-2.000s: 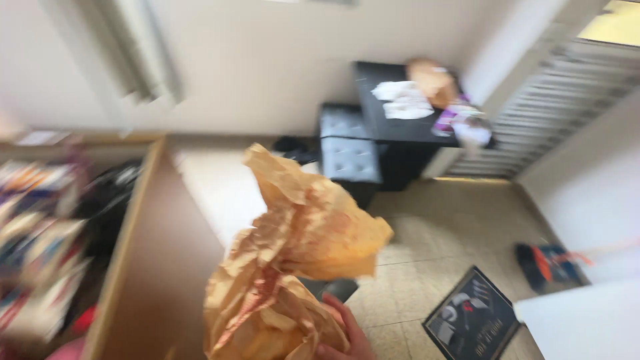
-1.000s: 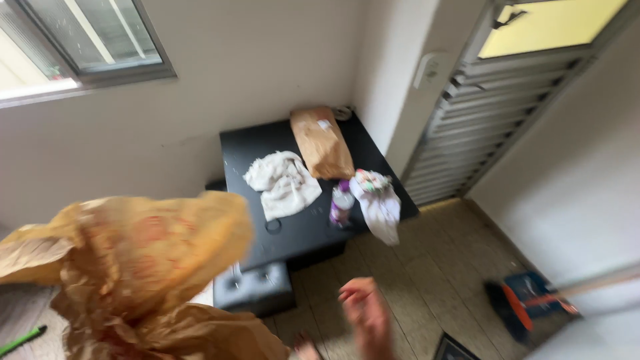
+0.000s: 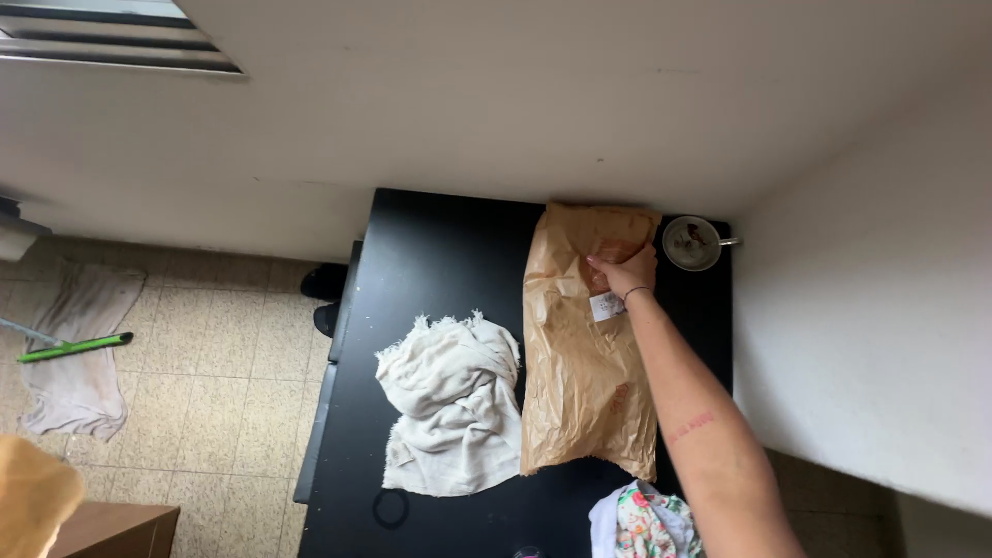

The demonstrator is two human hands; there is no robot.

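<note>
My right hand (image 3: 626,273) grips the upper part of a brown paper bag (image 3: 577,364), thumb on top and fingers at its right side. The bag lies lengthwise on a black table (image 3: 449,248) and has a small white label with writing. Left of it is a crumpled white cloth (image 3: 457,411) with frayed edges. A round cup (image 3: 691,243) with a handle stands by the bag's top right corner. My left hand is out of view; part of another brown paper bag (image 3: 31,492) shows at the lower left edge.
A floral and white cloth (image 3: 647,523) lies near the table's lower edge, and a dark ring (image 3: 390,508) left of it. Walls border the table behind and at right. On the tiled floor are a green squeegee (image 3: 76,347), a floor cloth (image 3: 85,387) and dark shoes (image 3: 325,298).
The view has come much closer to the black table. My right hand, over the floor in front of the table one second ago, is now on the paper bag lying there.
</note>
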